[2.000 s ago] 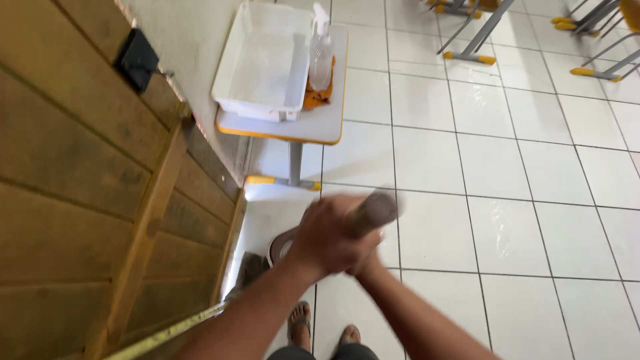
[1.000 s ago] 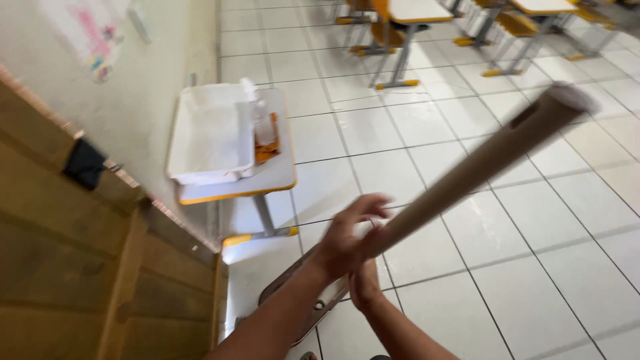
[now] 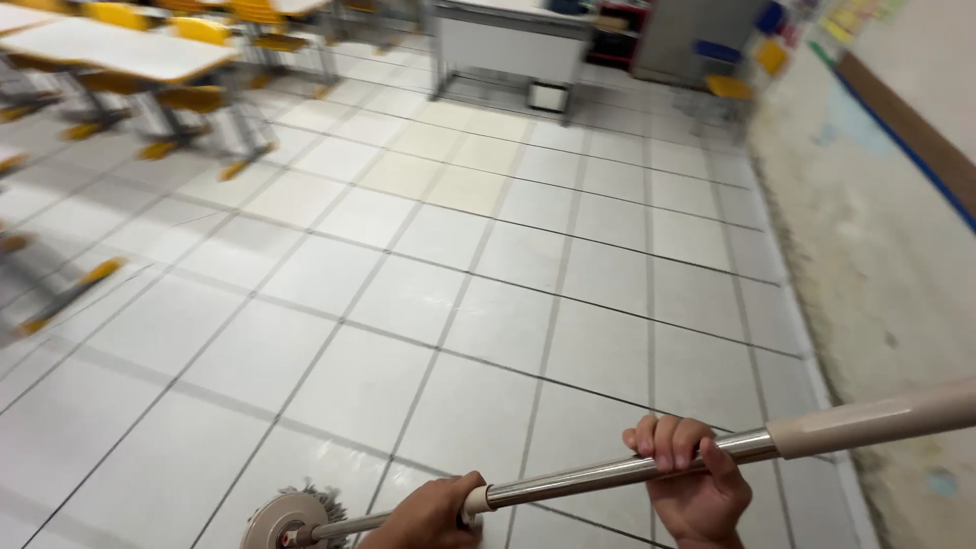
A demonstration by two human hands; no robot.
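Note:
A spin mop's metal pole (image 3: 572,482) slants across the lower right of the head view. My left hand (image 3: 438,511) is wrapped around the pole at its beige collar, nearer the mop head. Higher on the pole, just below the beige plastic grip (image 3: 877,418), my right hand (image 3: 698,473) is closed around the metal. At the bottom left, the round beige mop head (image 3: 284,521) with grey strands lies low over the tiled floor; whether it touches is not clear.
White floor tiles (image 3: 396,366) spread ahead. School desks (image 3: 114,47) and yellow chairs (image 3: 200,97) stand at the upper left. A larger desk (image 3: 511,49) is at the far side, a blue and yellow chair (image 3: 720,76) beyond it. A stained wall (image 3: 854,252) runs along the right.
The view has swung from the wooden door and small table with the white basin to the desks and right wall. The mop pole, upright toward the camera before, now lies slanted, with my hands farther apart on it.

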